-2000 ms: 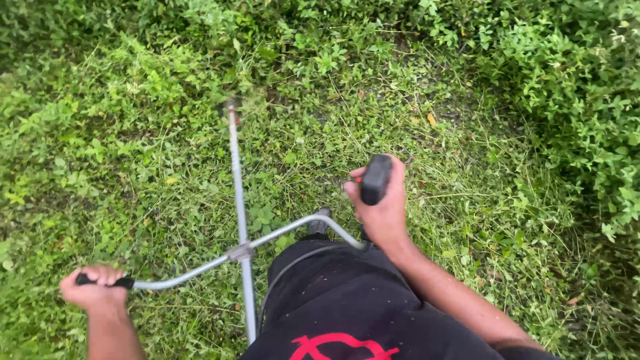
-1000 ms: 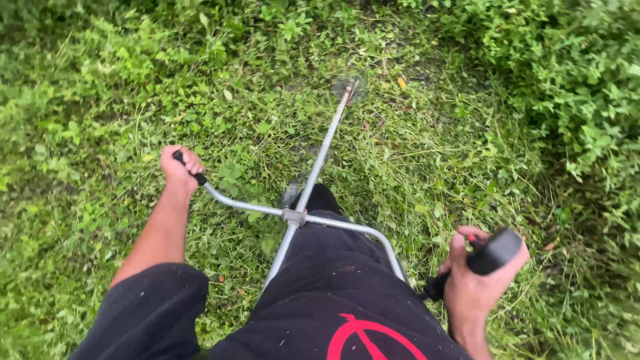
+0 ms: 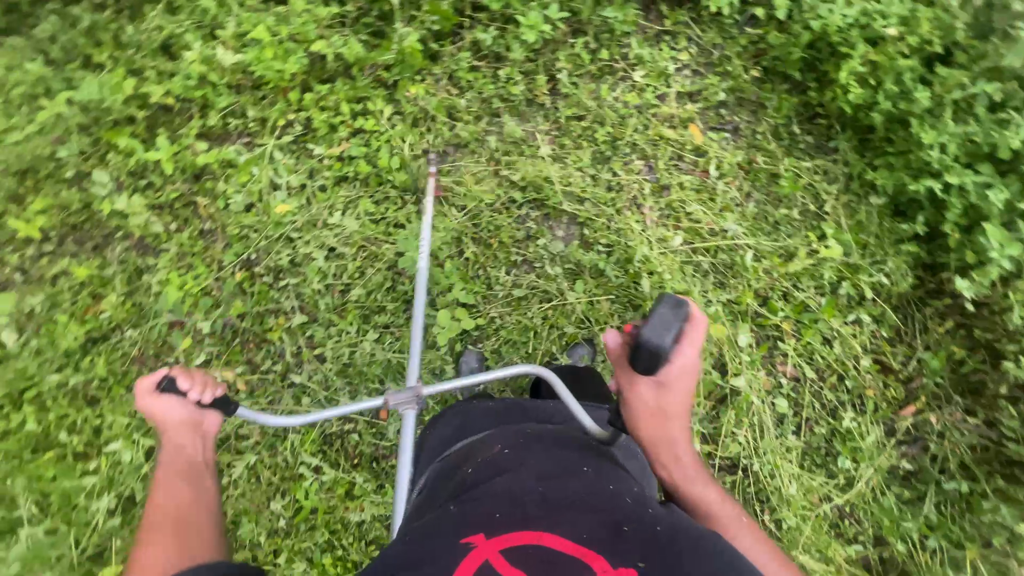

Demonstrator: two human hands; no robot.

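Observation:
A brush cutter's metal shaft [image 3: 419, 280] runs from beside my body up to its head [image 3: 433, 164], which lies low among the weeds; the blade itself cannot be made out. A clamp [image 3: 403, 398] joins the shaft to a bent metal handlebar [image 3: 320, 415]. My left hand [image 3: 180, 400] is closed around the black left grip [image 3: 218, 401]. On the other side, my right hand [image 3: 661, 368] holds the black throttle grip [image 3: 659, 334], where a small red part shows by the thumb.
Leafy weeds [image 3: 320, 96] and cut stems cover the ground ahead. Denser, taller bushes [image 3: 944, 120] stand along the right side. My dark shoes [image 3: 472, 364] are just beyond the handlebar, under my black shirt.
The cutter's head swung from left to right, then back to the left. Since a second ago, both hands have moved left with the handlebar, which both keep holding.

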